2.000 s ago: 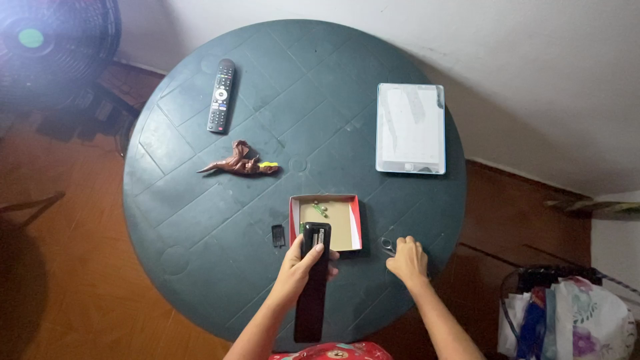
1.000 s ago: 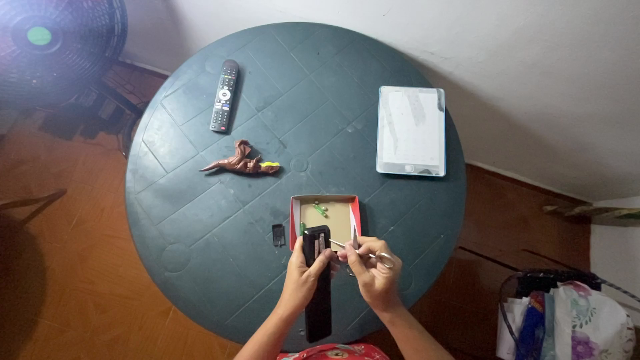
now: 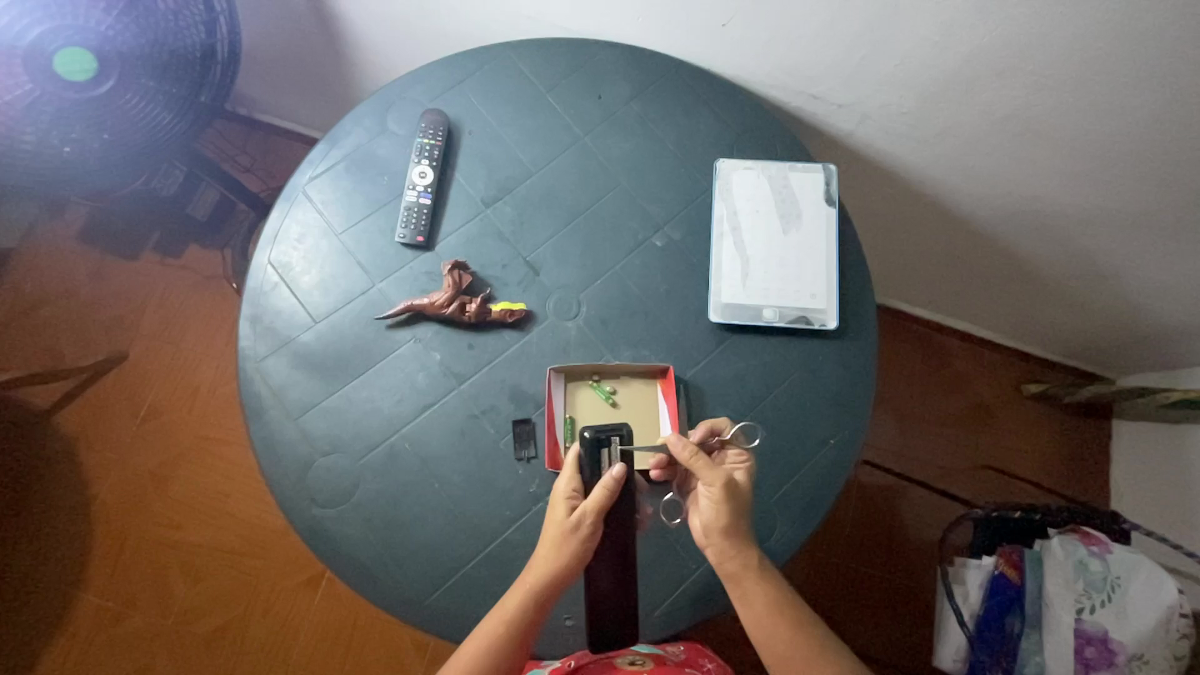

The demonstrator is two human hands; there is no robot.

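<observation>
My left hand grips a long black device with an uncovered compartment at its upper end. A pair of metal scissors is in my right hand, its handles spread apart, one blade tip at that compartment. Behind the device lies a shallow cardboard box with red and white sides, holding several small green batteries. A small black cover rests on the table just left of the box.
On the round green plastic table are a black remote control, a brown toy dinosaur and a white-screened tablet. A fan stands at upper left, a basket of bags at lower right.
My right hand has lifted the scissors from the table right of the box and brought them left to the black device. The scissors' handles have been spread apart.
</observation>
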